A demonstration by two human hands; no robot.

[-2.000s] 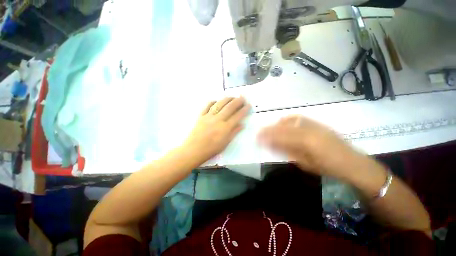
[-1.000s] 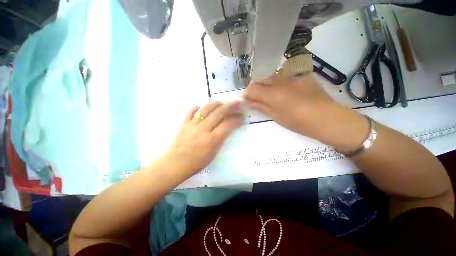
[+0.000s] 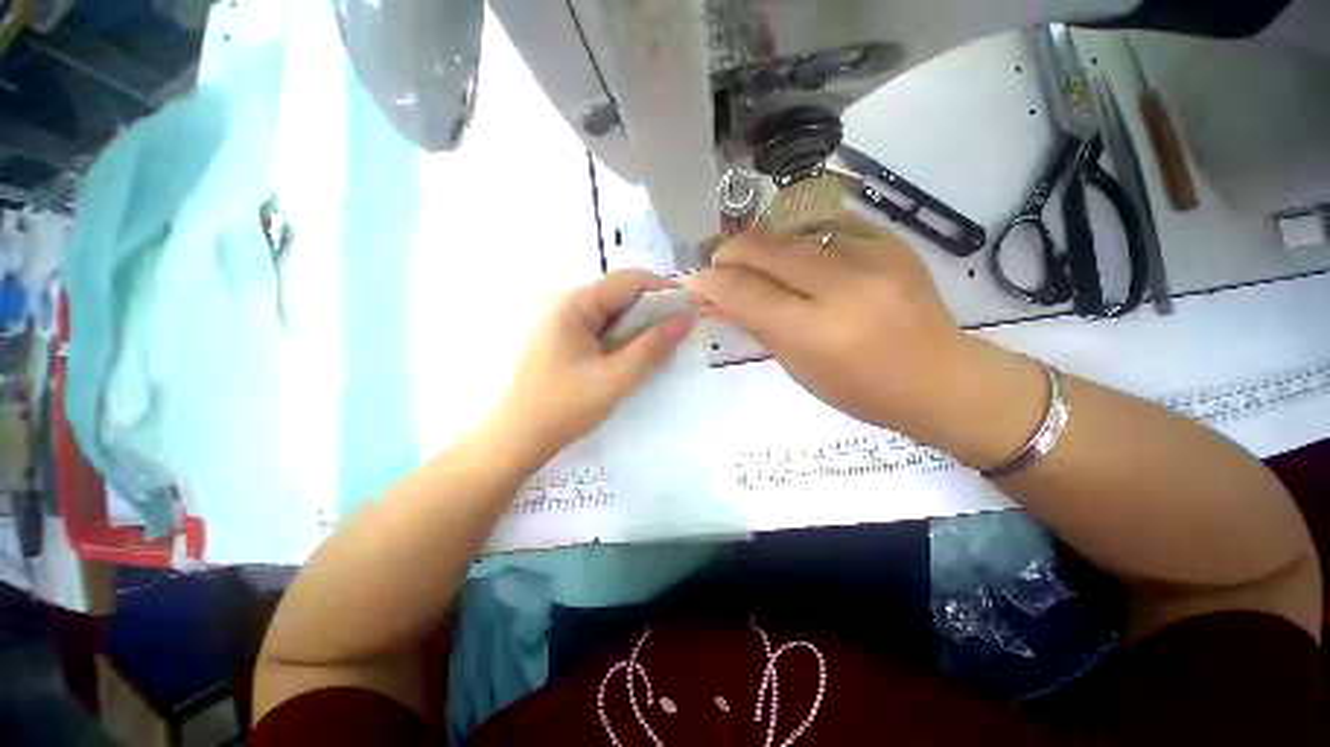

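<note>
A narrow pale fabric strip (image 3: 651,312) is folded or bunched between my hands, just in front of the sewing machine's needle area. My left hand (image 3: 595,355) pinches it between thumb and fingers. My right hand (image 3: 817,299) holds its right end with the fingertips, close to the presser foot, which is mostly hidden. The sewing machine head (image 3: 642,102) stands above my hands. The ribbed tan block (image 3: 805,204) is just behind my right fingers.
Aqua fabric pieces (image 3: 190,321) lie at left, partly over a red basket (image 3: 131,546). Black-handled shears (image 3: 1075,219), a thin grey tool (image 3: 1135,190) and a wooden-handled tool (image 3: 1167,149) lie at right. A measuring scale (image 3: 846,461) runs along the front edge. Aqua fabric hangs below the table.
My right hand has come in from the front right to the needle area. My left hand has risen from lying flat and now pinches the strip. The camera view has shifted.
</note>
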